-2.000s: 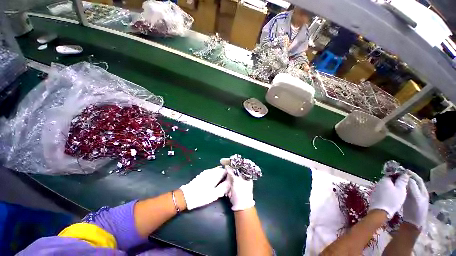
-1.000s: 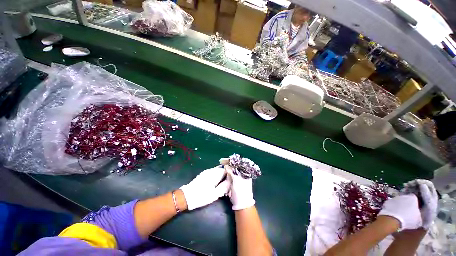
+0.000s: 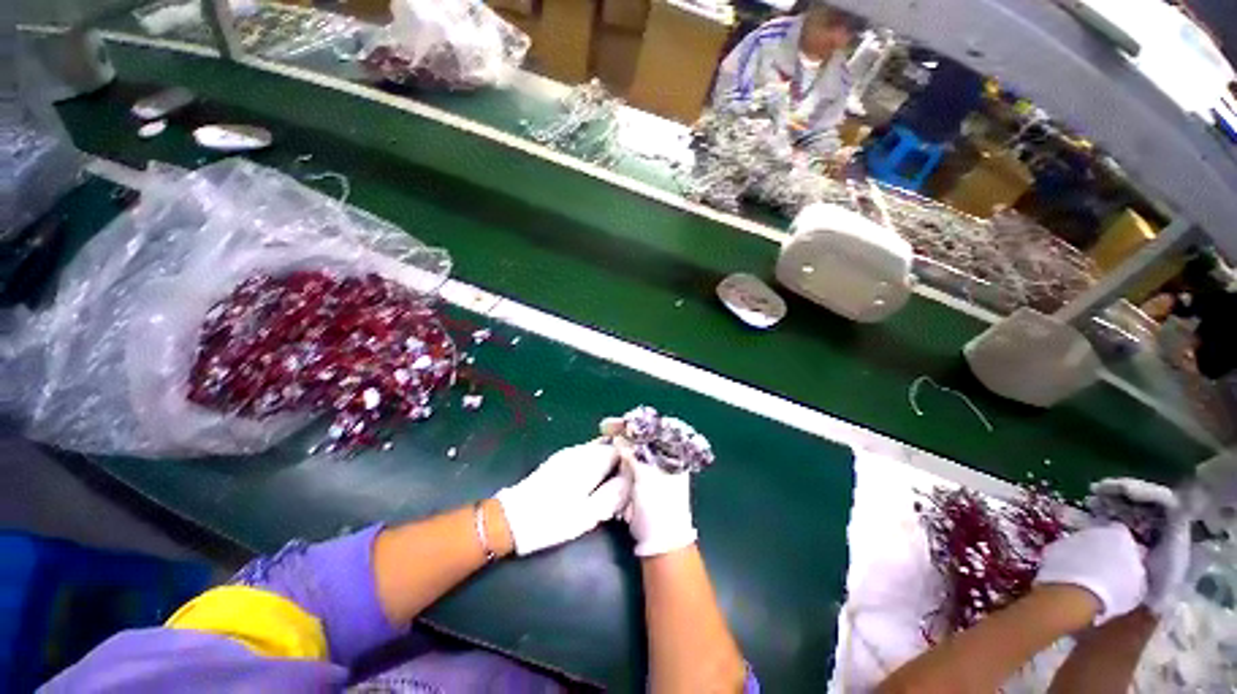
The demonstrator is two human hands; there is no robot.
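My right hand (image 3: 659, 507), in a white glove, is closed around a bundle of lead wires (image 3: 665, 441). The silvery-white bristly head sticks out above the fist; the rest is hidden in the hands. My left hand (image 3: 564, 500), also white-gloved, presses against the right hand from the left, its fingertips hidden at the fist. I cannot tell whether it grips the wires. A heap of dark red wires with whitish ends (image 3: 326, 355) lies at the left on an opened, crumpled clear plastic bag (image 3: 129, 332). A few strands lie loose beside the heap.
Beyond the pale edge (image 3: 597, 351), the green belt (image 3: 543, 264) carries white housings (image 3: 844, 262), oval covers (image 3: 750, 301) and a curved wire (image 3: 954, 399). At the right, a neighbour's gloved hands (image 3: 1096, 565) work over red wires (image 3: 979, 556) on white cloth (image 3: 882, 576). A person sits opposite.
The housings, oval covers and curved wire on the belt have moved right. The neighbour's hands have moved right and lower. My hands have stayed together at the bundle.
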